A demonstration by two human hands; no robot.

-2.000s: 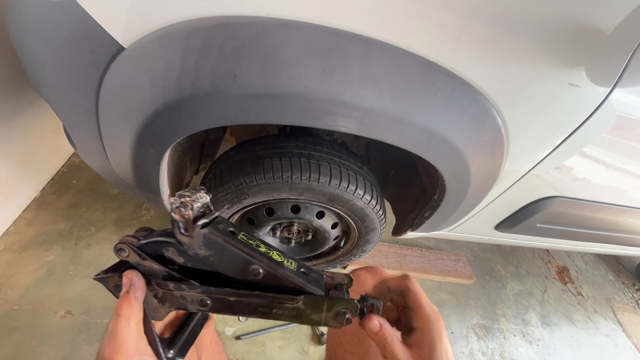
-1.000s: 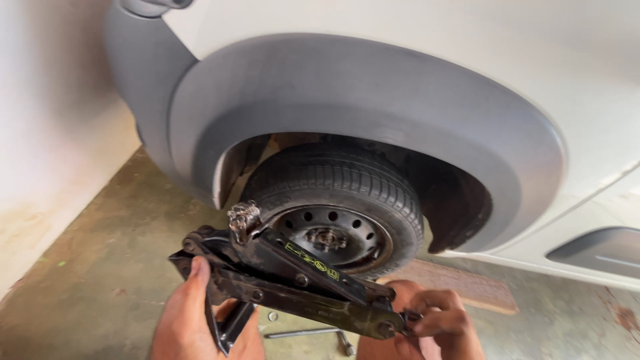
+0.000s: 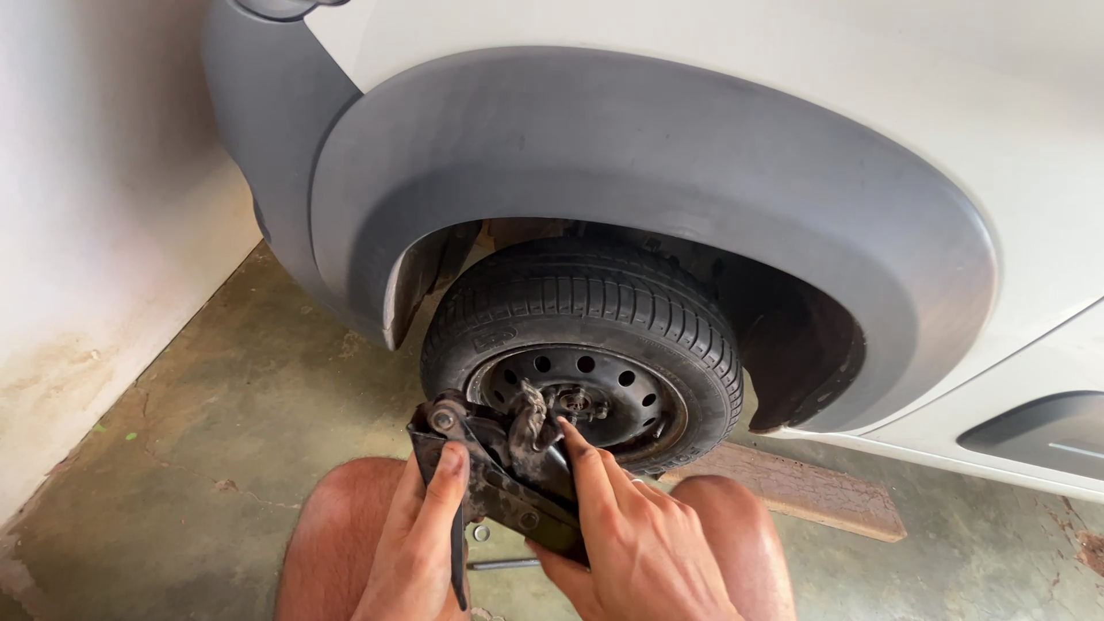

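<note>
A black metal scissor jack (image 3: 509, 492), folded low, is held in front of the car's wheel. My left hand (image 3: 423, 526) grips its left end, with the thumb on the side near the pivot. My right hand (image 3: 630, 535) holds the other end, its index finger reaching to the worn, dirty saddle (image 3: 528, 418) on top. Behind the jack are the tire (image 3: 595, 293) and its black steel wheel rim (image 3: 642, 431); the jack and fingers cover part of the rim. The jack's right end is hidden by my right hand.
The white car body (image 3: 1018, 112) and grey plastic wheel-arch trim (image 3: 604, 129) rise above the wheel. A wooden plank (image 3: 793, 492) lies on the concrete floor at right. Part of a metal rod (image 3: 504, 565) and a small round metal piece (image 3: 481, 533) lie below the jack. A wall stands at left.
My right hand has moved from the screw end of the jack onto its body, with the index finger now at the saddle. The jack is turned differently; my left hand still holds it.
</note>
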